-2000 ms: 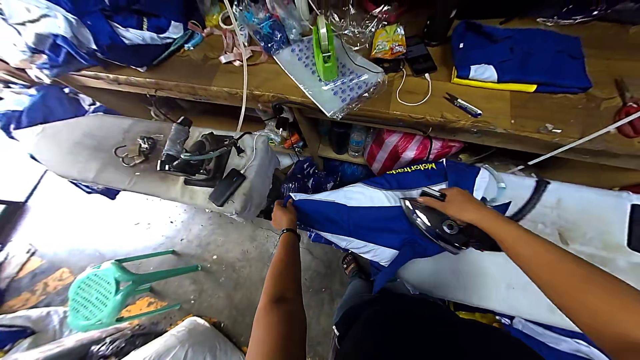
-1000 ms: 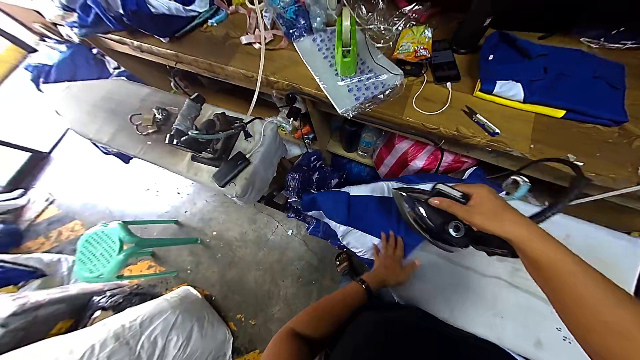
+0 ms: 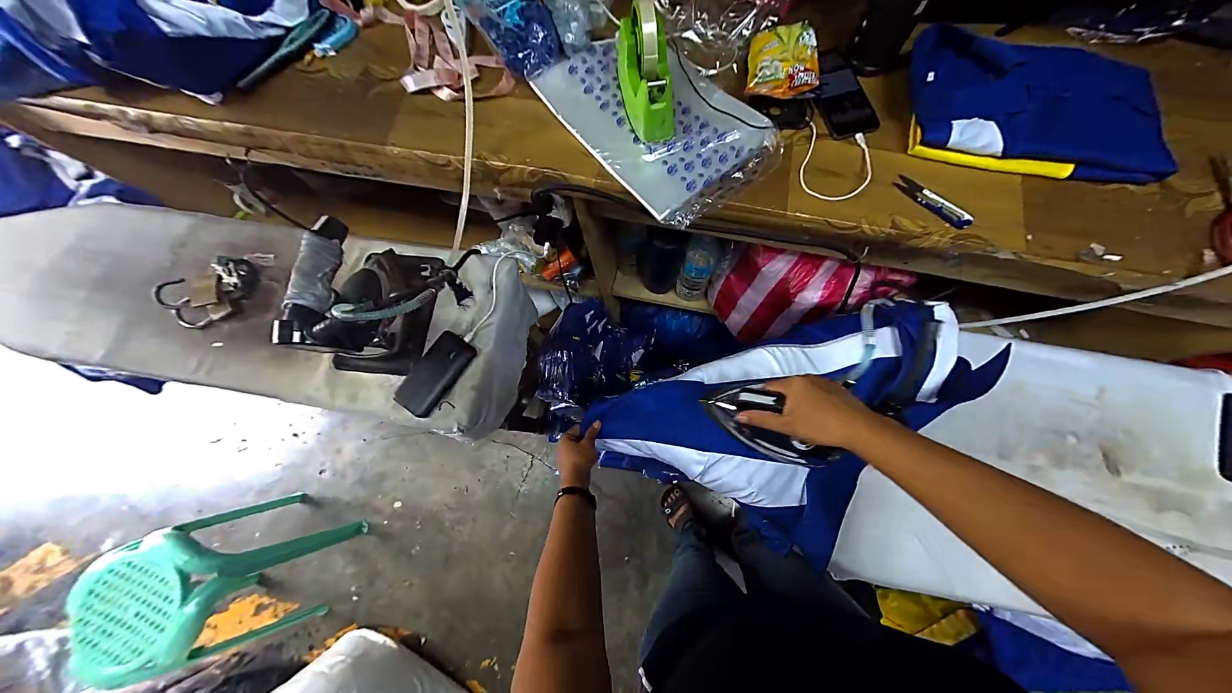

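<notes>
My right hand (image 3: 804, 412) grips the handle of a black electric clothes iron (image 3: 746, 423), which rests on a blue and white garment (image 3: 650, 409). The garment lies over the narrow end of a white padded ironing board (image 3: 1039, 462). At the garment's left edge my left hand (image 3: 578, 450) pinches the cloth between thumb and fingers, its wrist wearing a dark band. The iron's soleplate is hidden against the cloth. Part of the cord and a pale hose lie over the garment just right of my right hand.
A second, grey ironing board (image 3: 231, 289) bears another iron (image 3: 371, 298), a padlock (image 3: 204, 294) and a black phone (image 3: 435, 373). On the wooden table (image 3: 982, 202) are a green tape dispenser (image 3: 645, 77), a folded blue garment (image 3: 1039, 106) and a snipper (image 3: 934, 201). A green plastic stool (image 3: 130, 606) lies tipped over.
My left hand has moved from flat beside the cloth near the board's edge to the garment's left edge, where it now grips. The sleeve-like piece is stretched leftward again.
</notes>
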